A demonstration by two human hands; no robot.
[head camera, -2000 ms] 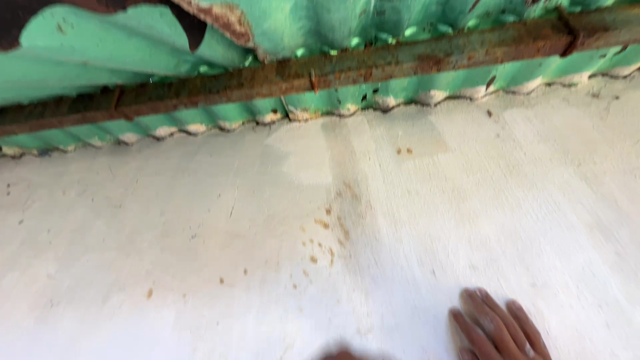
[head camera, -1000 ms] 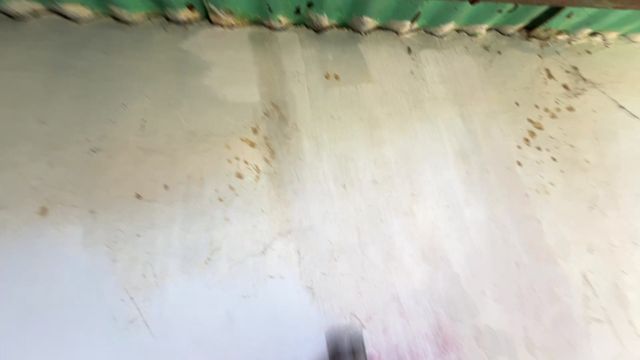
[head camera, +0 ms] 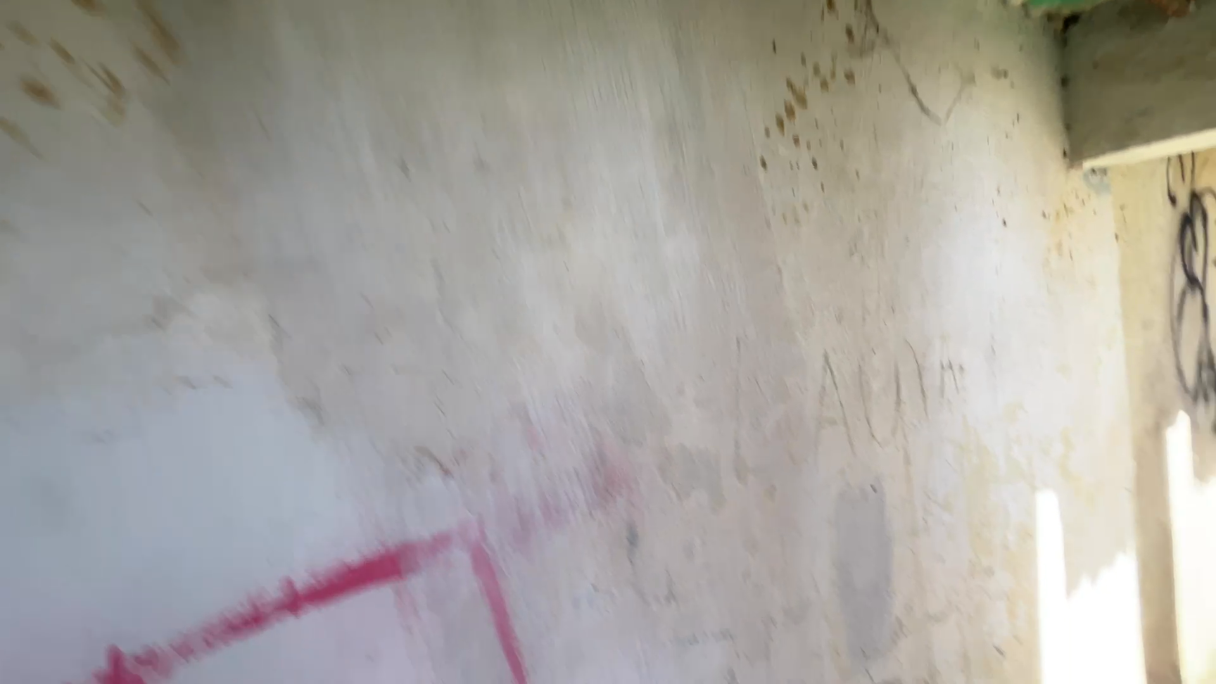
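Neither of my hands shows in the head view now, so what they hold or touch is hidden. A worn, whitewashed wall (head camera: 589, 285) fills most of the view. Red painted lines (head camera: 351, 578) meet at a corner low on the wall, left of the middle, with a faint pink smear (head camera: 608, 475) just above and to the right. Brown spots (head camera: 793, 104) mark the upper wall. A smoother, pale blue-white patch (head camera: 171, 475) covers the lower left.
A concrete beam or ledge (head camera: 1140, 85) juts out at the upper right. Beneath it, black scribbles (head camera: 1192, 285) mark an adjoining wall surface. Bright sunlight (head camera: 1092, 608) falls at the lower right. A bit of green sheet (head camera: 1054, 5) shows at the top edge.
The view has swung down and to the right. A hand at the lower right two seconds ago is out of view, as is a blurred dark object seen at the bottom one second ago.
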